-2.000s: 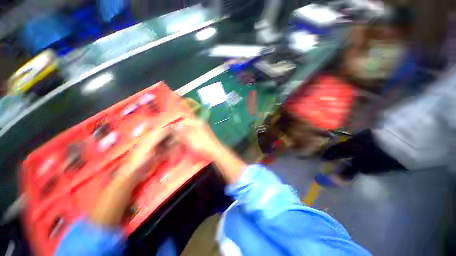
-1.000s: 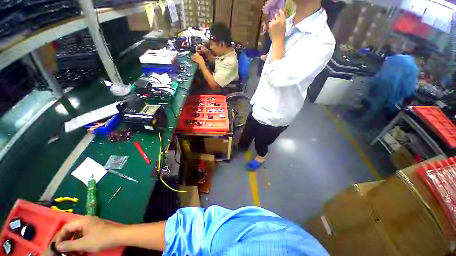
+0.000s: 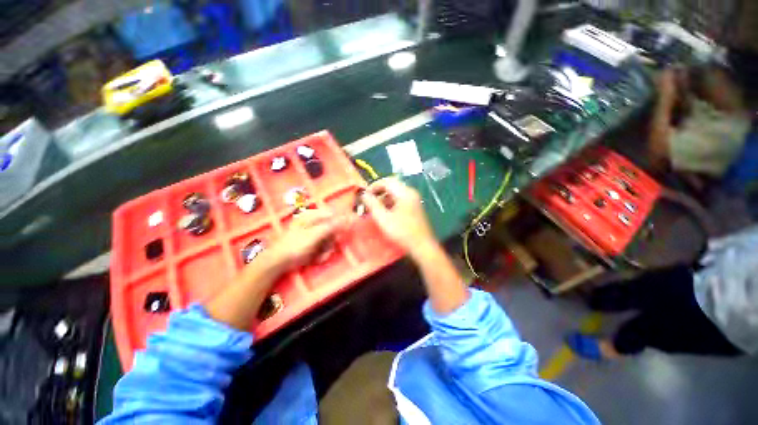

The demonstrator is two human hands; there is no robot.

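Observation:
A red compartment tray (image 3: pixel 187 278) lies tilted across the view in front of me, with small black, white and gold units in its pockets. Two dark round units (image 3: pixel 196 217) share one pocket left of the middle. My left hand (image 3: pixel 301 238) is low over the middle pockets, blurred; whether its fingers hold anything is unclear. My right hand (image 3: pixel 396 207) is over the tray's right end, its fingertips pinching a small dark unit (image 3: pixel 363 202).
Right of the tray lie a white paper (image 3: pixel 405 157), a clear bag (image 3: pixel 436 169), a red stick (image 3: pixel 472 180) and a yellow cable (image 3: pixel 484 217). Another red tray (image 3: pixel 600 199) stands at right, near two people. A yellow bin (image 3: pixel 138 84) is on the far ledge.
The view has swung back from the aisle to the tray. Both hands now show over it; one second ago only one hand showed, at the lower left edge.

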